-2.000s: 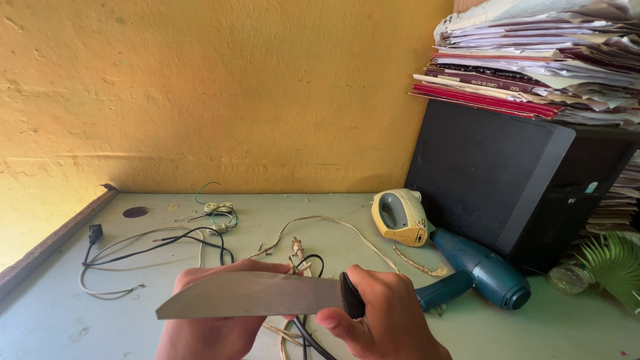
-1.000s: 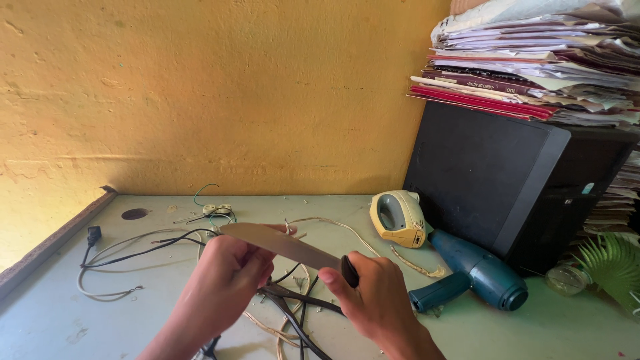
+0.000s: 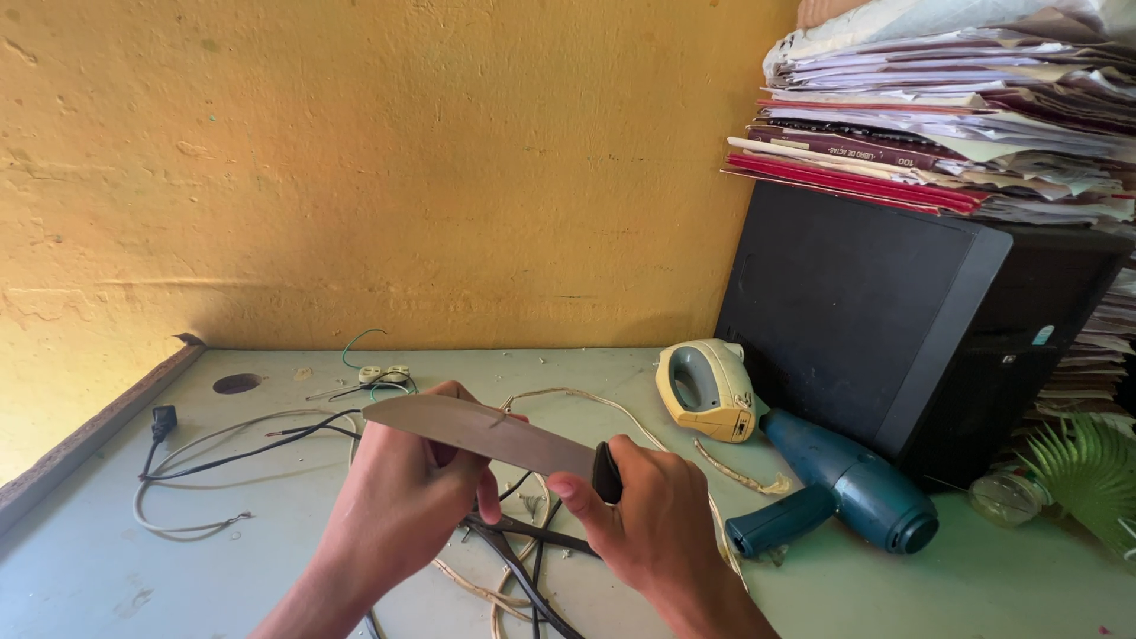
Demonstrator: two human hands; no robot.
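My right hand point(image 3: 652, 519) grips the black handle of a kitchen knife point(image 3: 484, 433), whose broad metal blade points left across my left hand. Behind the blade, my left hand point(image 3: 408, 488) has its fingers curled together at the edge of the blade. A thin light piece shows near its fingertips, but the blade and fingers hide most of what it pinches. Black cables point(image 3: 524, 577) and a cream cord point(image 3: 479, 587) lie tangled on the table below and between both hands.
A blue hair dryer point(image 3: 852, 488) and a yellow hand mixer body point(image 3: 710, 390) lie right, beside a black computer tower point(image 3: 852, 311) topped with stacked papers point(image 3: 941, 106). Left are a grey cable point(image 3: 146, 515) with a black plug point(image 3: 163, 420), outlet parts point(image 3: 384, 375) and a table hole point(image 3: 237, 383).
Two seconds ago the knife lay almost level across both hands; its blade now slants up to the left. My left hand has turned, with its wrist lower, and more of the cables shows between my hands.
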